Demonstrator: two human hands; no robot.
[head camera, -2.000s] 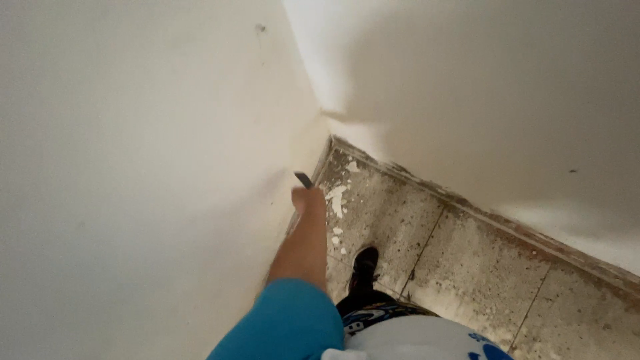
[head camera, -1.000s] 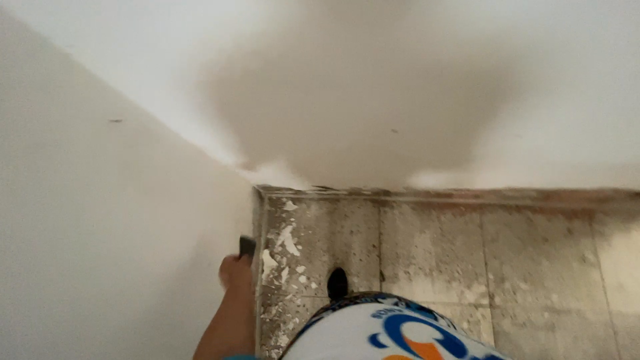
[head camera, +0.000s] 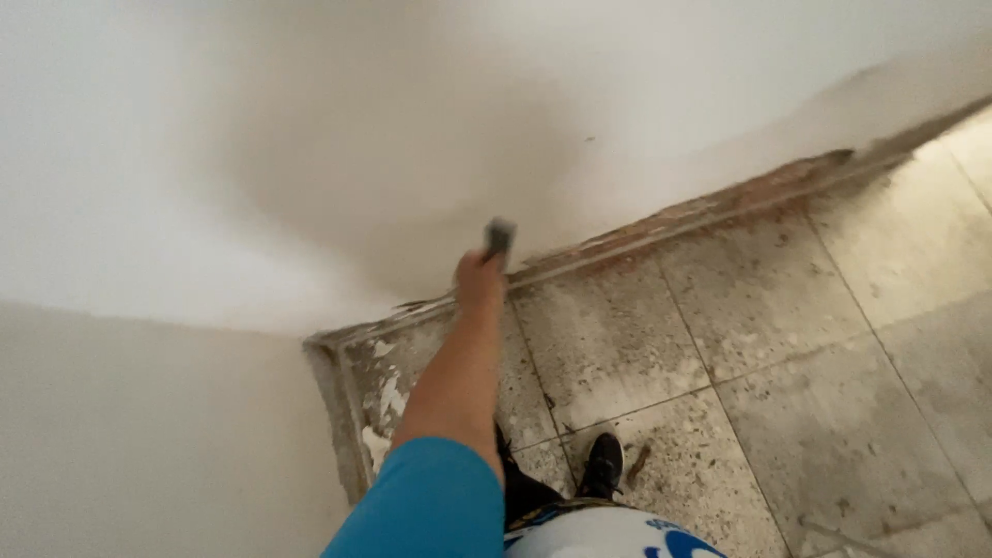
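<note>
My left hand is closed around a short dark handheld tool, blurred by motion. It is at the lower part of the white wall, just above the damaged wall base; whether the tool touches the wall cannot be told. My bare forearm reaches up from a blue sleeve. Along the foot of the wall runs a chipped, dirty baseboard with reddish-brown exposed patches. My right hand is out of view.
A second pale wall meets the first at a corner on the left. White flakes lie on the stained floor tiles near that corner. My dark shoe stands on the tiles, beside a brown fragment.
My left hand, holding the dark tool, has moved from the left wall beside the corner to the adjoining wall, right of the corner. The view has turned.
</note>
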